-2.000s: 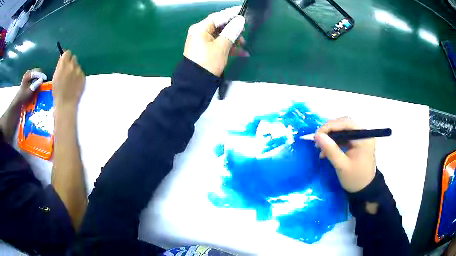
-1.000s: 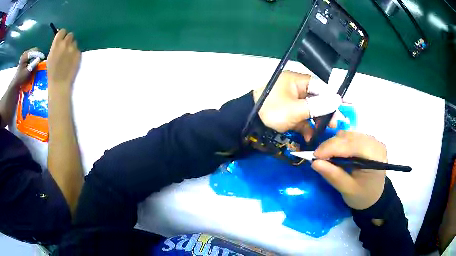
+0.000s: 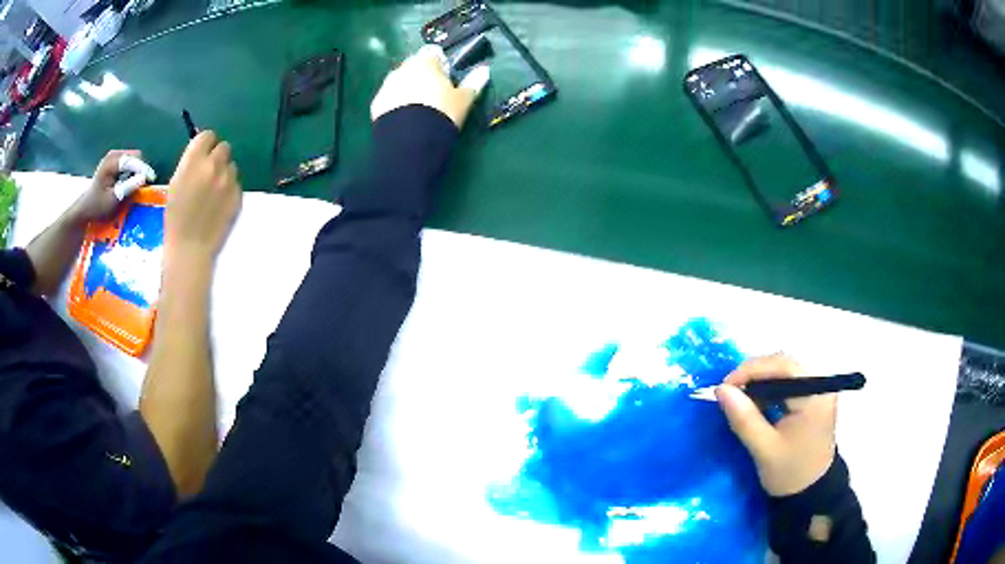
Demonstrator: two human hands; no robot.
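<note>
My left hand (image 3: 428, 88), with white finger cots, reaches over the green belt and is at the left edge of a black phone middle frame (image 3: 516, 68), which lies tilted across the belt; whether the fingers grip it is hard to tell. My right hand (image 3: 785, 432) holds a slim black tool, tweezers or a pen-like tool (image 3: 810, 386), its pale tip pointing left over the blue heap. The glossy blue film heap (image 3: 639, 446) lies on the white work sheet (image 3: 441, 331). Single pieces in it are hard to make out.
Two more black frames lie on the green belt (image 3: 617, 165), one at the left (image 3: 309, 116) and one at the right (image 3: 760, 138). A neighbouring worker's hands (image 3: 198, 193) are over an orange tray (image 3: 110, 314). Another orange tray (image 3: 974, 490) is cut off at the right edge.
My left hand has moved from above the blue heap to the belt at the upper left. The frame it held near the tool is away from the heap. My right hand and tool have shifted lower.
</note>
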